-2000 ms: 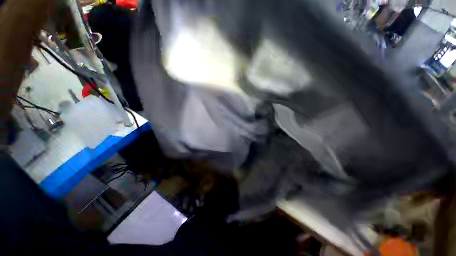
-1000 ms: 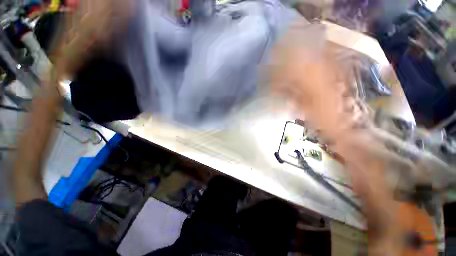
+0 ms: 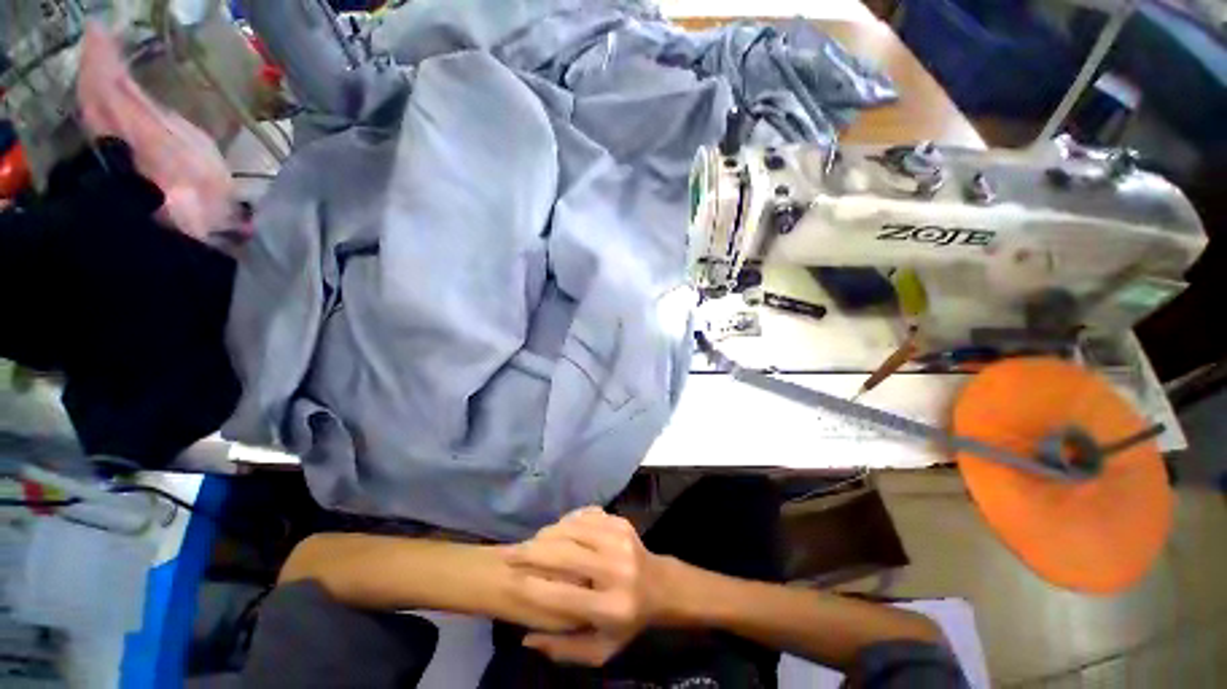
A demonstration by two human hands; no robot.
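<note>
My left hand and my right hand are clasped together over my lap, just below the garment's lower edge. Their fingers are folded closed, overlap and partly hide each other; nothing shows in them. The blue-grey garment lies heaped on the machine table and hangs over its front edge. A slit-like pocket and seams show on it. The ZOJE sewing machine stands at its right. A narrow grey binding tape runs from the orange reel to the needle area, which the garment partly hides.
A pointed tool with a brown-orange handle lies near the reel. A small black tool lies behind the needle area. Black cloth and pink cloth are at the left, above a blue-edged table.
The garment, earlier raised and blurred in front of me, now lies spread on the table beside the needle area. My hands, apart one second ago, have come down and together.
</note>
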